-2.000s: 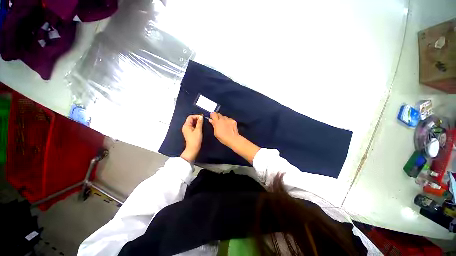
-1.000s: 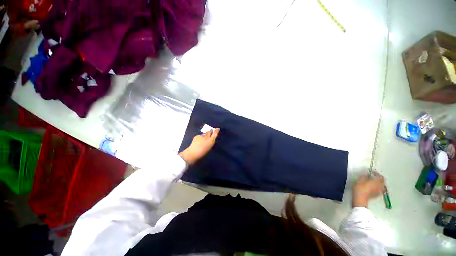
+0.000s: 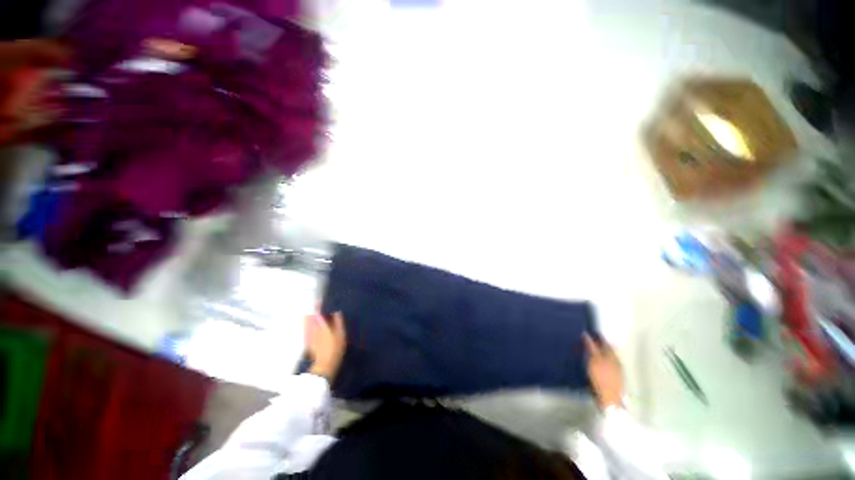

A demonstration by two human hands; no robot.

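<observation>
Dark navy trousers (image 3: 459, 328) lie folded flat on the white table in front of me. My left hand (image 3: 325, 345) is at their left edge and my right hand (image 3: 604, 371) is at their right edge, fingers at the cloth. The picture is blurred, but both hands seem to hold the ends. No white label shows on the cloth. Green thread snips (image 3: 685, 374) lie on the table to the right of my right hand.
Clear polybags (image 3: 248, 300) lie left of the trousers. A maroon garment heap (image 3: 187, 131) is at the upper left, with another person's arm (image 3: 28, 94) beside it. A cardboard box (image 3: 717, 141) and a red basket (image 3: 797, 300) are right. Red crates (image 3: 103, 403) stand lower left.
My left hand has moved from the label to the trousers' left edge. My right hand has let go of the snips and moved to the right edge. The view has shifted.
</observation>
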